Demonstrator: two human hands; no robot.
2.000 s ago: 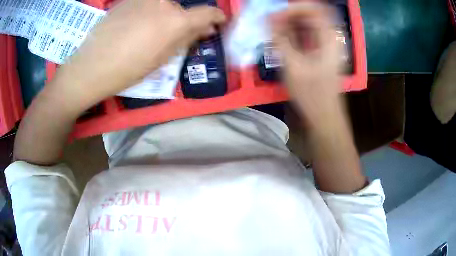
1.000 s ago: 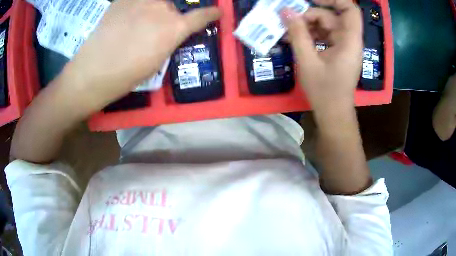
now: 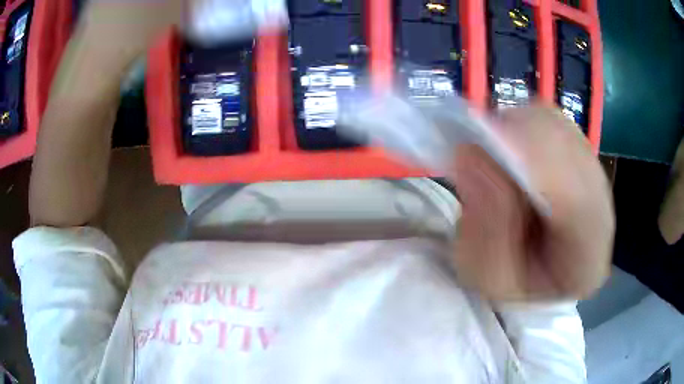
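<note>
My left hand [image 3: 142, 19] is at the top left, cut off by the top edge, so its fingers cannot be made out. A blurred white label sheet [image 3: 234, 21] lies or hangs just right of it, over the top of a phone. My right hand [image 3: 544, 210] is large and blurred in front of the tray's right part, closed on a pale label strip [image 3: 420, 131] that reaches left over the phones. The red foam tray [image 3: 330, 166] holds several open-backed phones, including one [image 3: 214, 139] at the left and one [image 3: 319, 135] beside it, each with a white label inside.
Another red tray [image 3: 31, 142] with a phone stands at the far left. The dark green mat [image 3: 637, 82] shows at the right. A person's arm [image 3: 673, 206] is at the right edge. My smock is below the tray's front edge.
My right hand has moved down and nearer with the label strip. My left hand has moved up and left, uncovering the left phones. The view of the tray has shifted.
</note>
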